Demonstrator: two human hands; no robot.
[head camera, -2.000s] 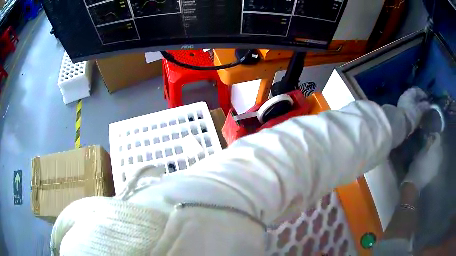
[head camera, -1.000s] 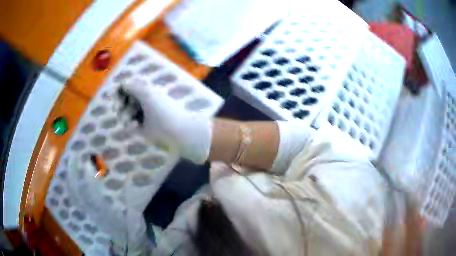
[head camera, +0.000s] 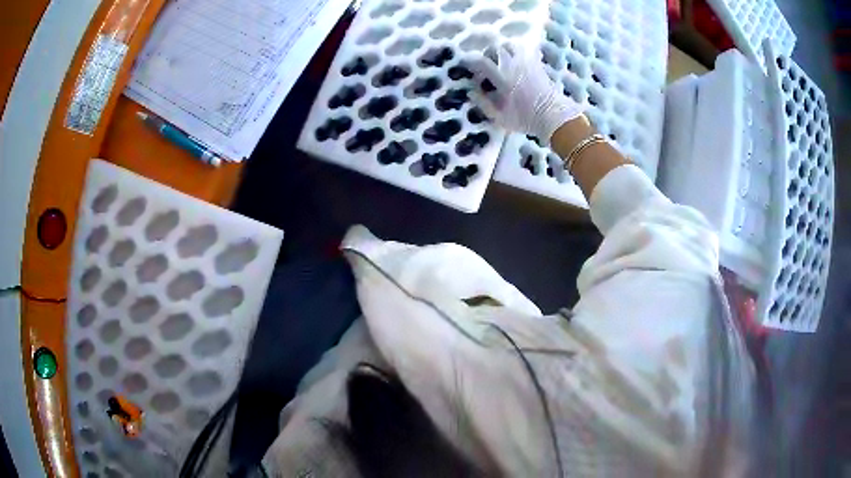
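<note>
My right hand (head camera: 518, 91), in a white glove, is over the right foam tray (head camera: 322, 147), at the top centre. Its fingertips are down at a pocket with something black beside them; whether they grip it is hidden. Black parts sit in many of this tray's front pockets. The central foam tray (head camera: 177, 361) lies at the left, with pale pockets. A small orange holder with black on it (head camera: 124, 416) is on its lower part. My left hand is not in view.
Printed sheets (head camera: 219, 70) and a blue pen (head camera: 179, 138) lie between the trays. A second foam tray (head camera: 606, 93) adjoins on the right, with stacked white trays (head camera: 714, 159) beyond. Red (head camera: 52, 229) and green (head camera: 46, 365) buttons are on the orange ledge.
The view has swung from the machine and monitor to the trays. My right hand has moved from the central tray to the right tray. The orange holder remains on the central tray.
</note>
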